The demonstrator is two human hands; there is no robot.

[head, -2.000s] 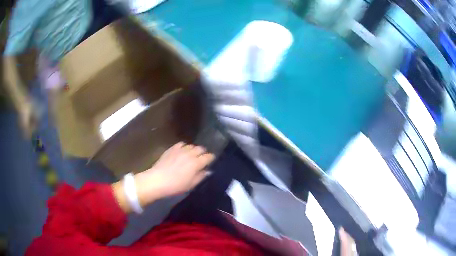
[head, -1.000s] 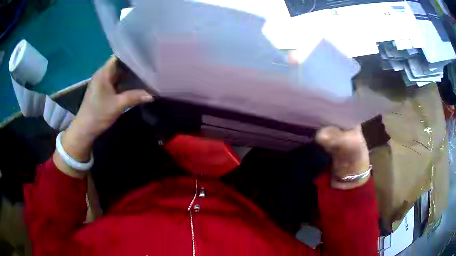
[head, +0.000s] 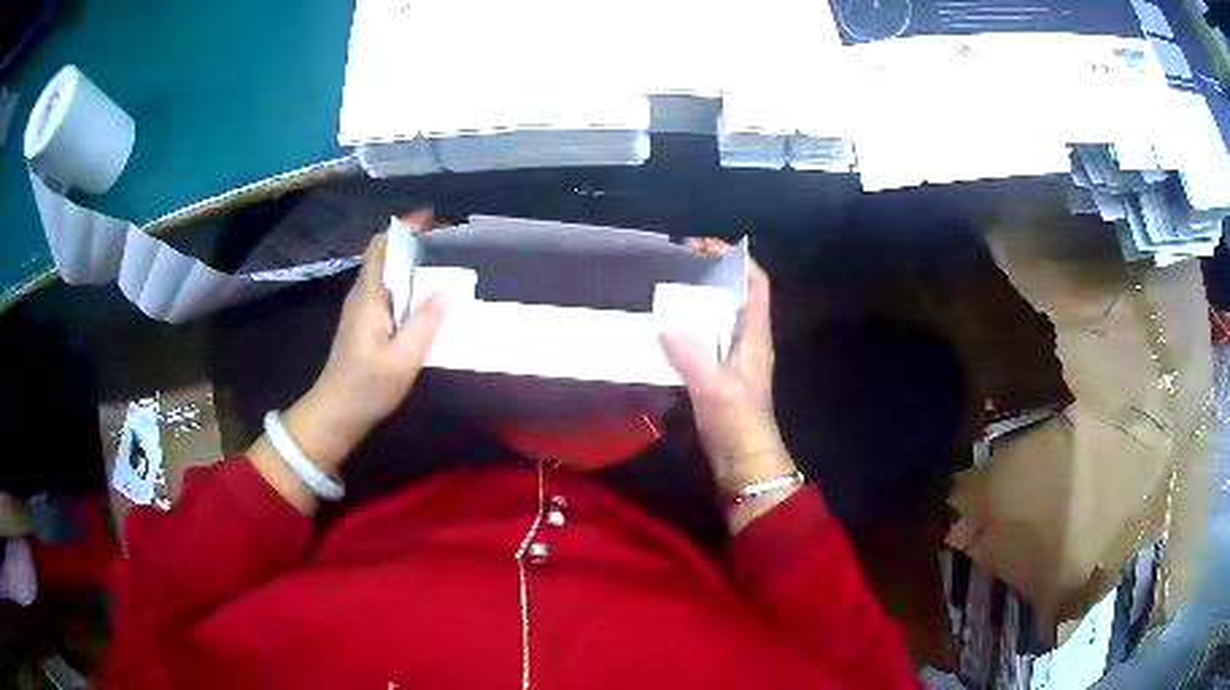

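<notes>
A folded-up box (head: 553, 337), white flaps toward me and grey inside, is held open above my lap. My left hand (head: 385, 330) grips its left end, with the thumb on the white corner flap. My right hand (head: 728, 371) grips its right end, with the thumb on the other corner flap. The fingers behind the box are mostly hidden. The box's underside is not visible.
A stack of white blanks (head: 506, 81) lies in front, with a fanned pile (head: 998, 121) at right. A label roll (head: 84, 132) trails its label strip (head: 162, 276) over the table edge. Torn brown carton (head: 1093, 404) is at lower right.
The large blurred sheet between my hands now shows as a smaller, open folded box. My hands have come closer together, and the stack in front is uncovered.
</notes>
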